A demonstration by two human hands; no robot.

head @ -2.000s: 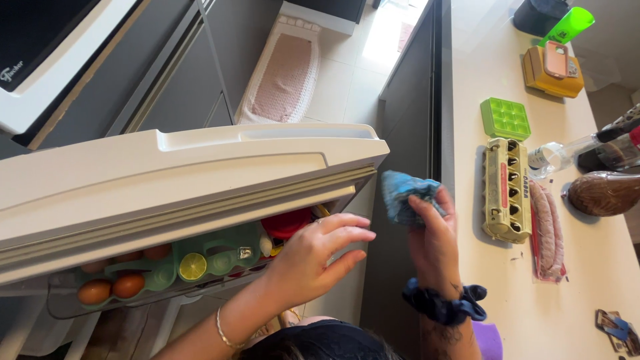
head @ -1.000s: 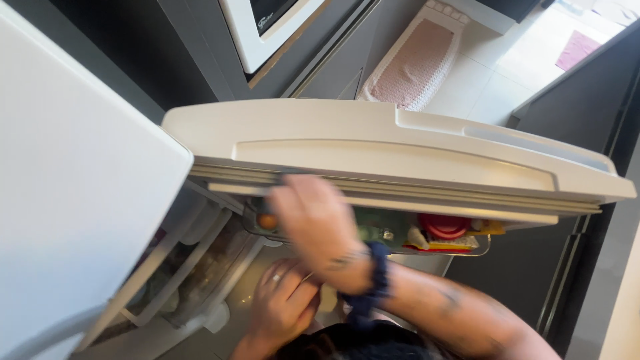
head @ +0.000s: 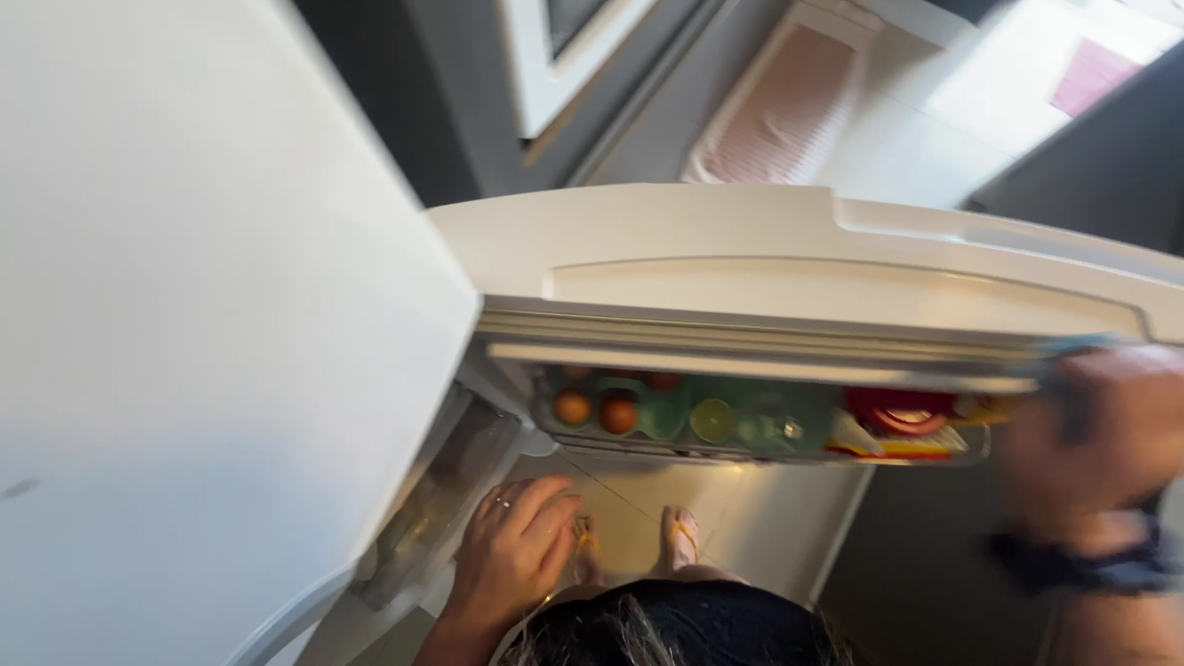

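Observation:
The open refrigerator door (head: 703, 227) crosses the view, its white top edge and gasket (head: 740, 328) facing up. At its far right end my right hand (head: 1101, 435), blurred, grips a blue cloth (head: 1078, 344) against the door's inner edge. My left hand (head: 523, 536) hangs below the door shelf, fingers loosely bent and apart, holding nothing. On the clear door shelf (head: 647, 450) sit brown eggs (head: 618, 412) in a green tray, a cut lime half (head: 711, 421), a red round container (head: 902, 410) and a yellow-and-red packet (head: 888, 450).
A large white panel (head: 213, 305), probably of the refrigerator, fills the left side. Clear drawers (head: 444, 490) show below it. A white-framed appliance (head: 564, 74) stands beyond the door, beside a pink mat (head: 786, 102) on the tiled floor. My feet in sandals (head: 682, 536) are below.
My right hand has moved from the left part of the door to its right end. My left hand has come away from beside it and is apart, lower left.

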